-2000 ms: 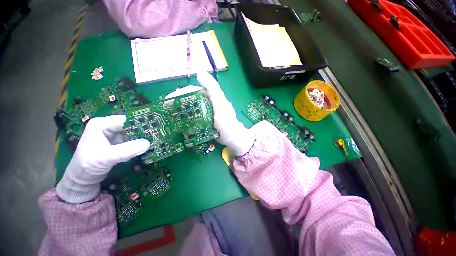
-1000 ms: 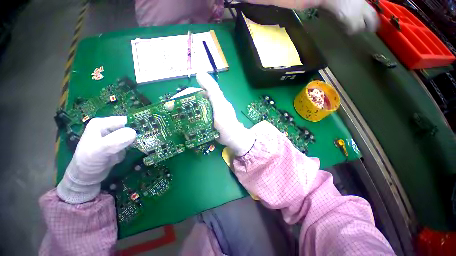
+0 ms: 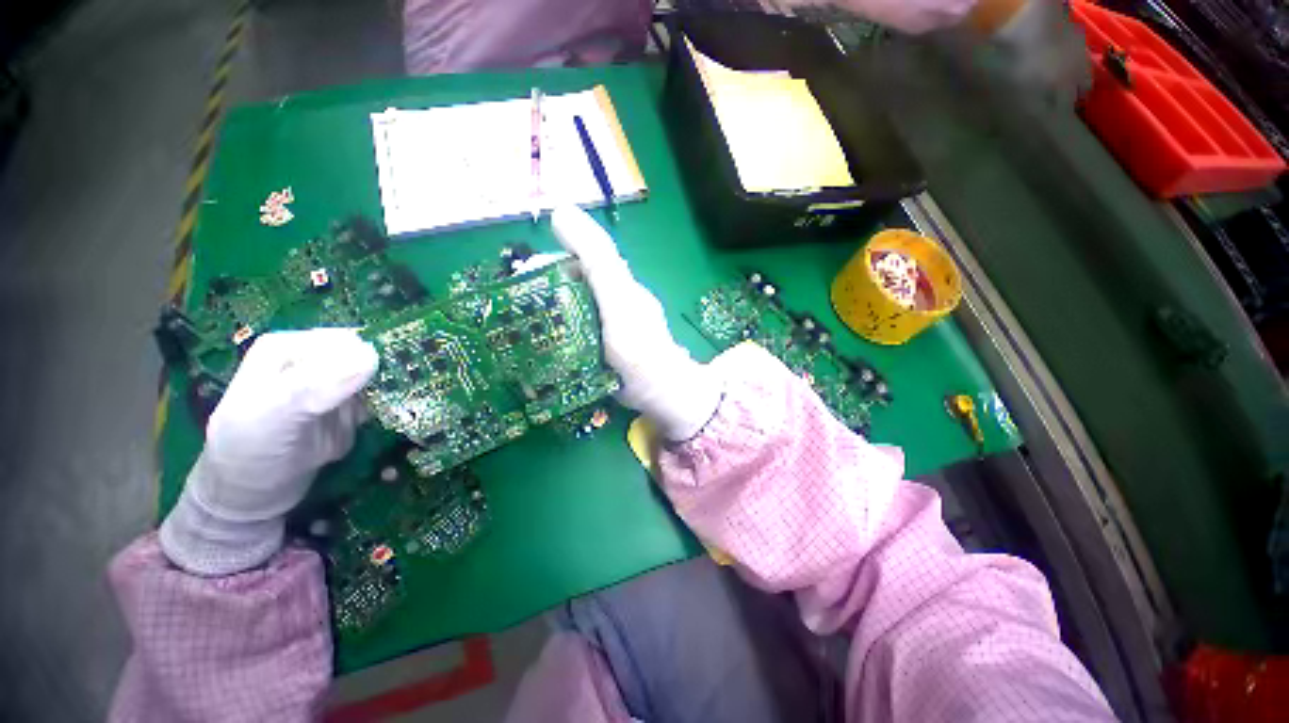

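Observation:
A green PCB panel (image 3: 488, 360) of joined boards is held up above the green-matted table, its solder-dotted face towards me. My left hand (image 3: 290, 417), in a white glove, grips its left edge with the fingers folded. My right hand (image 3: 622, 325), also in a white glove, grips its right edge; some of its fingers are behind the panel and hidden. Other circuit boards lie on the mat: at the back left (image 3: 304, 290), at the front left (image 3: 410, 530) and to the right of my right hand (image 3: 799, 339).
A white record sheet (image 3: 460, 163) with two pens lies at the back. A black bin (image 3: 792, 212) holds yellow and white sheets. A yellow cup (image 3: 893, 290) stands near the conveyor belt (image 3: 1131, 269). Another person's pink sleeves (image 3: 530, 36) and blurred hand show beyond, near a red divided tray (image 3: 1180, 106).
My left thumb and fingers have shifted back towards the panel's left edge, uncovering more of its face. The other person's arm has reached in over the belt towards the red tray.

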